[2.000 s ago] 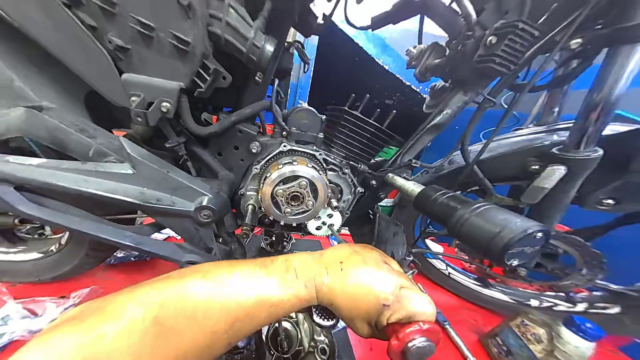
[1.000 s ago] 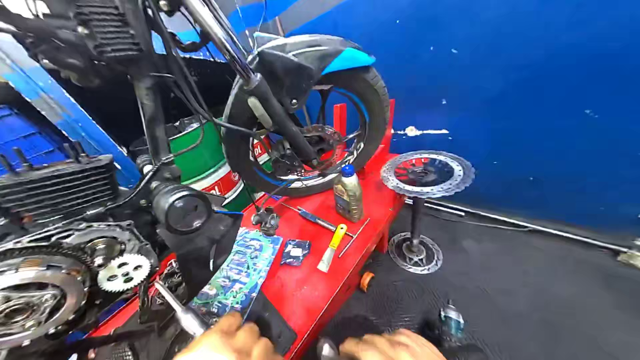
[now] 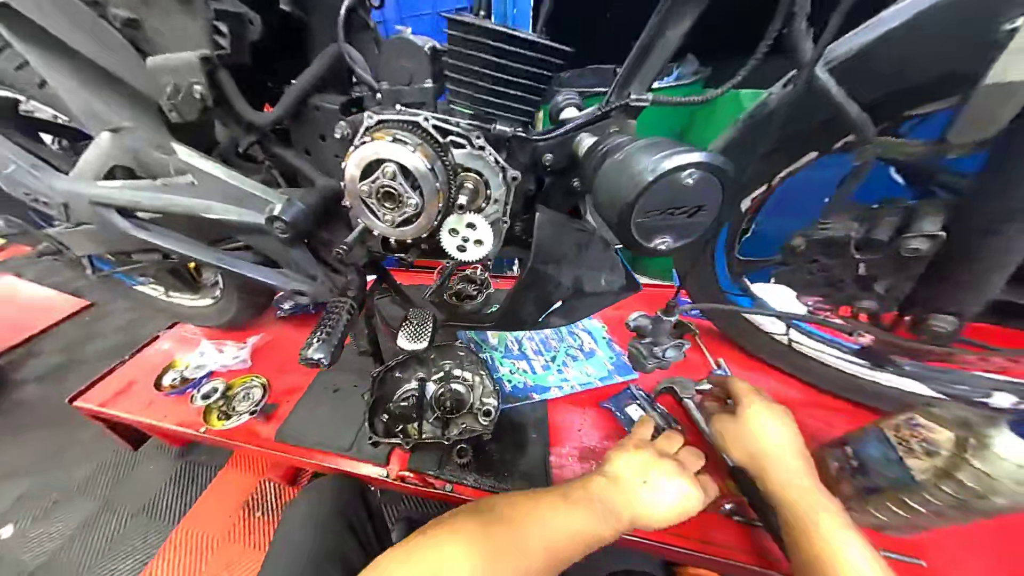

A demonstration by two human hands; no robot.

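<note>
My left hand is over the red bench, its curled fingertips at a small dark plastic packet; its grip is partly hidden. Beside it, my right hand lies by a hammer, fingers bent near a thin tool with a blue end; whether they hold it is unclear. Left of the hands lie a blue sheet with gaskets and an engine side cover, inner face up. Above stands the motorcycle's opened engine, with its round clutch assembly and a white gear.
A carburetor sits behind the hands. To the right are a dirty plastic container and the front wheel. The foot peg and kick lever pedal jut over the bench. Round metal parts lie at the left end.
The view has swung widely. Two seconds ago a hand held a red-handled tool, which I do not see now. Both hands were at the lower edge one second ago and are now among the bench items.
</note>
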